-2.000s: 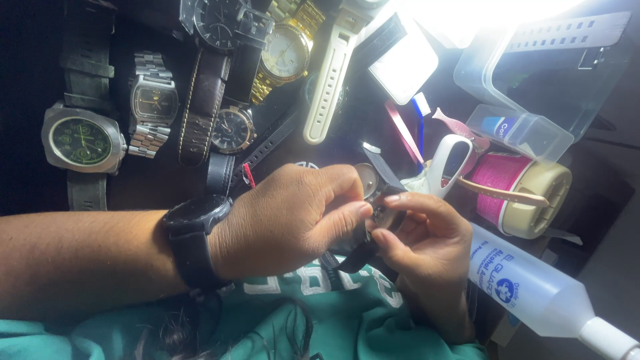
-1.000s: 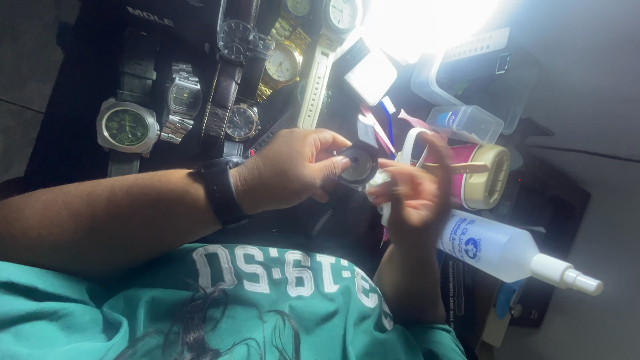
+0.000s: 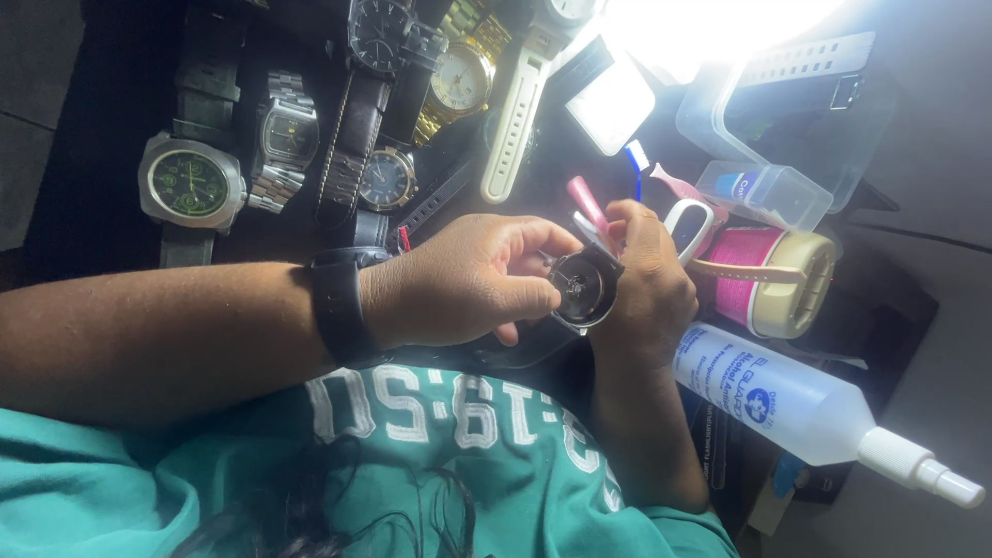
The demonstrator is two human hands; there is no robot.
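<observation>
My left hand [image 3: 473, 283] holds a round dark metal watch case [image 3: 583, 298] between thumb and fingers, its hollow-looking face turned up. No strap shows clearly on it. My right hand [image 3: 651, 287] is just right of the case, fingers curled beside a pink-handled item [image 3: 587, 203] and a small white piece [image 3: 587, 229]; whether it grips either is unclear, as its palm is hidden. A blue toothbrush-like brush [image 3: 637, 159] lies beyond its fingertips. A black-strapped watch [image 3: 341, 310] is worn on my left wrist.
Several wristwatches, among them a green-dialled one [image 3: 192, 184] and a gold one [image 3: 463, 77], lie on the left. On the right are a clear plastic box [image 3: 806, 132], a small clear container [image 3: 763, 194], a pink-and-cream spool [image 3: 775, 283] and an alcohol spray bottle [image 3: 783, 395]. A bright lamp glares above.
Two seconds ago both hands were on the watch. My right hand was blurred beside it a second ago and is now curled near the pink-handled item; my left hand has kept hold of the case.
</observation>
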